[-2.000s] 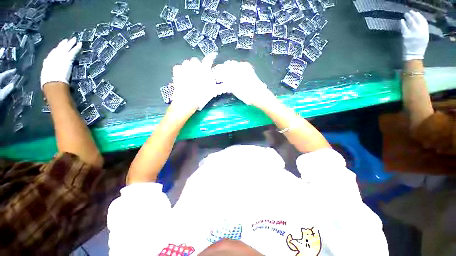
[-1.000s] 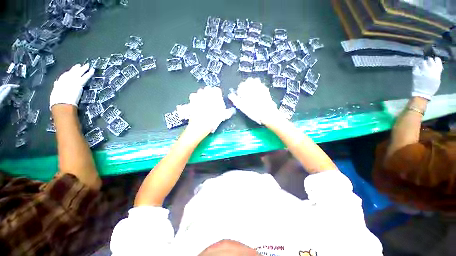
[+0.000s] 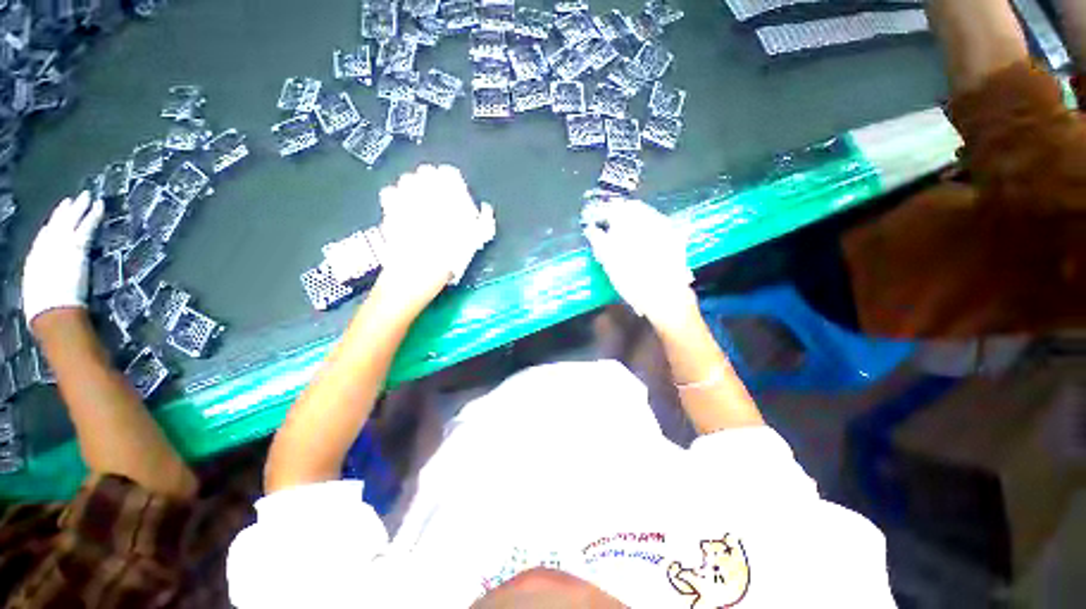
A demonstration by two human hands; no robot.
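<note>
My left hand (image 3: 435,232), in a white glove, is closed over the right end of a short row of joined slotted pieces (image 3: 345,264). The row's left part sticks out beside the wrist and lies low over the table; its other end is hidden under the hand. My right hand (image 3: 640,252), also gloved, is apart from it at the right, near the green edge. Its curled fingertips are at a small silvery slotted piece; whether they grip it is unclear. Loose slotted pieces (image 3: 525,62) lie in a group beyond both hands.
At left, another worker's gloved hand (image 3: 60,256) is beside more loose pieces (image 3: 145,232). A dense heap (image 3: 30,71) lies far left. Finished ribbed rows (image 3: 843,32) lie upper right near another worker's arm (image 3: 982,42). The shiny green table edge (image 3: 524,303) runs in front of me.
My hands were together, then parted; the gap is now wider, with my right hand down at the nearest loose pieces. More of the row shows beside my left hand. The view has shifted.
</note>
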